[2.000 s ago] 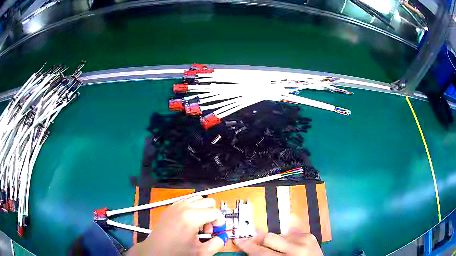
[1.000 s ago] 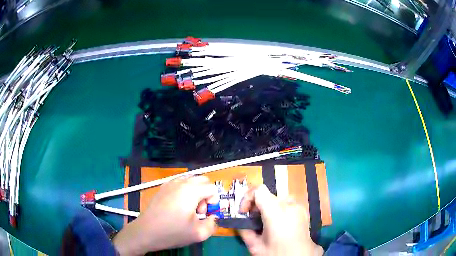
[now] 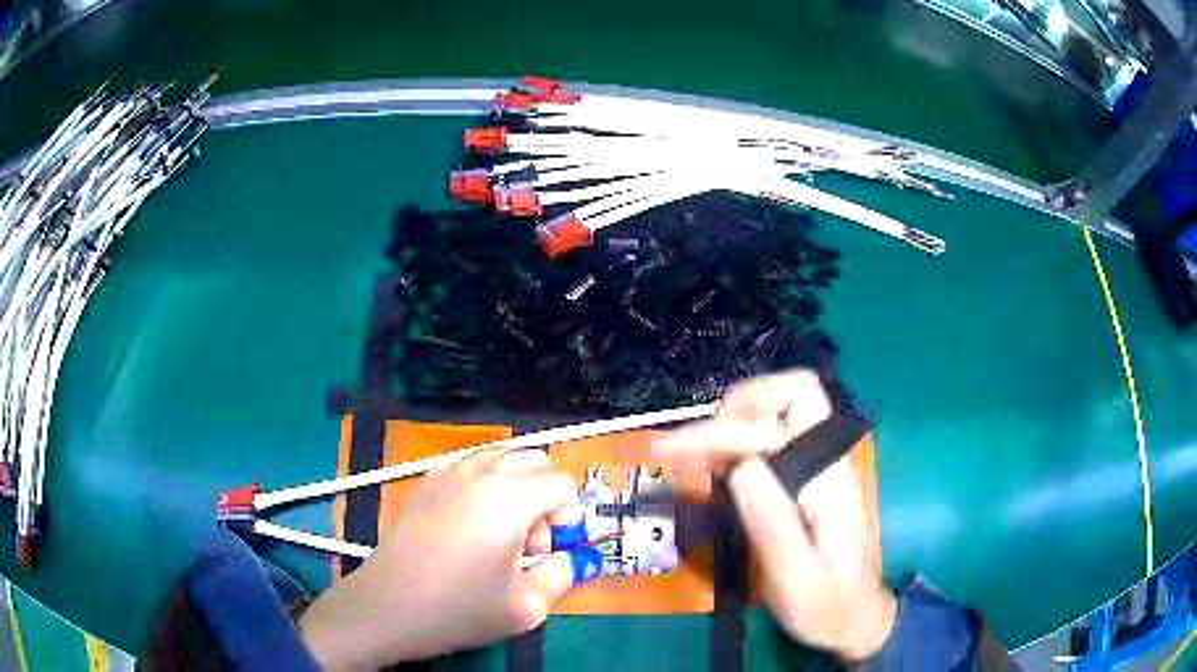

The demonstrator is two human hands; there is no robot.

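The silver metal fixture [image 3: 643, 525] sits on the orange board [image 3: 453, 449]. My left hand [image 3: 453, 551], with blue wraps on its fingertips, pinches the thin coloured wire ends at the fixture's left side. The white cable [image 3: 313, 538] of these wires runs left from under my hand to a red connector [image 3: 238, 503]. A second white cable [image 3: 525, 444] runs from there up to the right, its far end hidden by my right hand. My right hand [image 3: 807, 525] is blurred, right of the fixture, and holds a flat dark tool [image 3: 820, 453].
A wide heap of black housings [image 3: 617, 315] lies behind the board. White cables with red ends [image 3: 683, 151] are fanned out behind the heap. A white harness bundle [image 3: 59, 263] lies at the far left. A yellow line [image 3: 1122, 381] runs down the right side of the bench.
My right hand has moved from the fixture to the right and up, with the dark tool turned upward. My left hand stays at the fixture. The whole view has shifted.
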